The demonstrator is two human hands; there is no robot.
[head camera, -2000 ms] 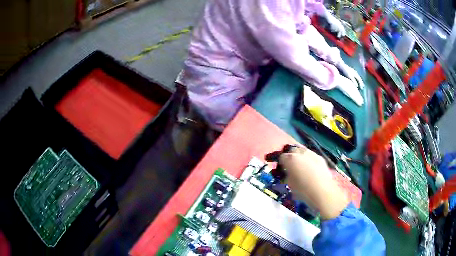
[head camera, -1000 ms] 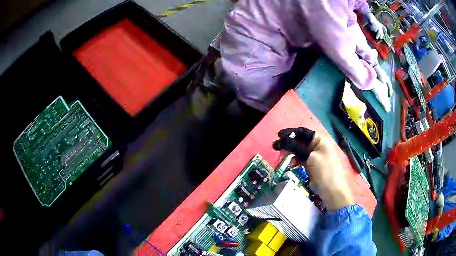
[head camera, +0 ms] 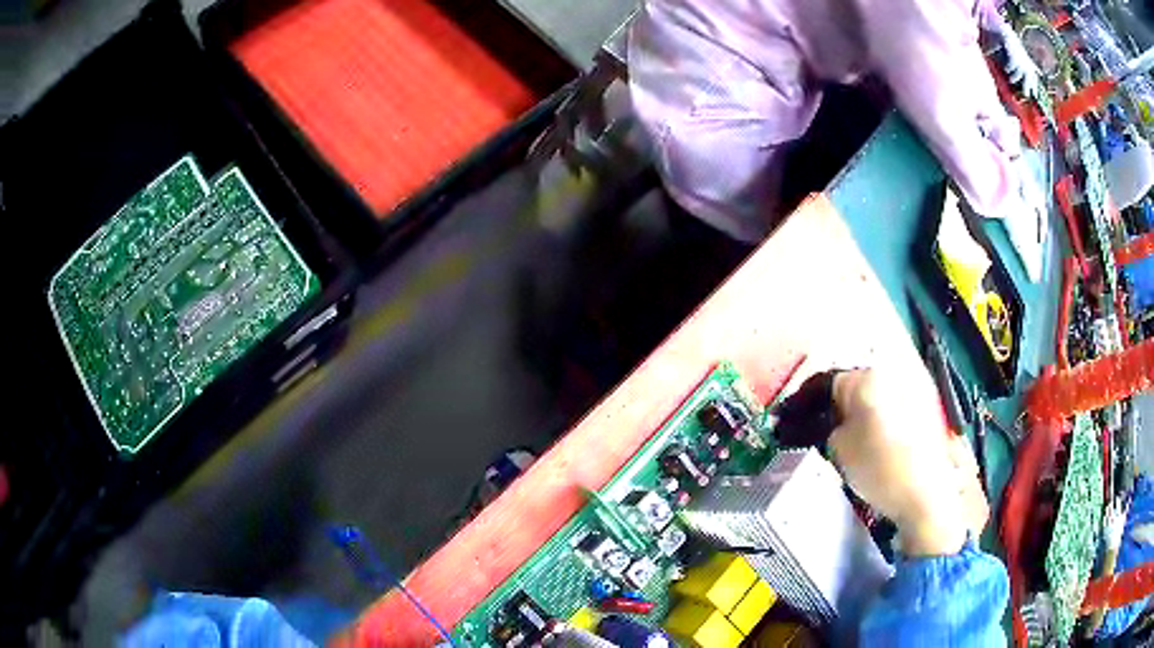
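A green circuit board (head camera: 557, 570), component side up, lies on a red foam pad (head camera: 810, 285) at bottom centre. It carries a finned heat sink (head camera: 810, 525), yellow blocks (head camera: 719, 598) and a red-ended part. My right hand (head camera: 880, 449), with black finger cots, is at the board's upper right end, beside the heat sink. Its fingertips are dark and blurred, so whether they grip a part is unclear. Of my left arm only the blue sleeve (head camera: 222, 623) shows at the lower left; the hand is not visible.
A green board (head camera: 190, 304) lies at left, solder side up. A black tote with red lining (head camera: 386, 95) stands behind. A person in a pink smock (head camera: 721, 114) leans over the bench. A black parts tray (head camera: 962, 272) and dark-handled tools (head camera: 949, 373) lie right, near red-wrapped posts (head camera: 1095, 380).
The camera view has shifted, with the tote and pad higher in the picture. My right hand has come down from above the pad to the board's end. More of my left sleeve shows.
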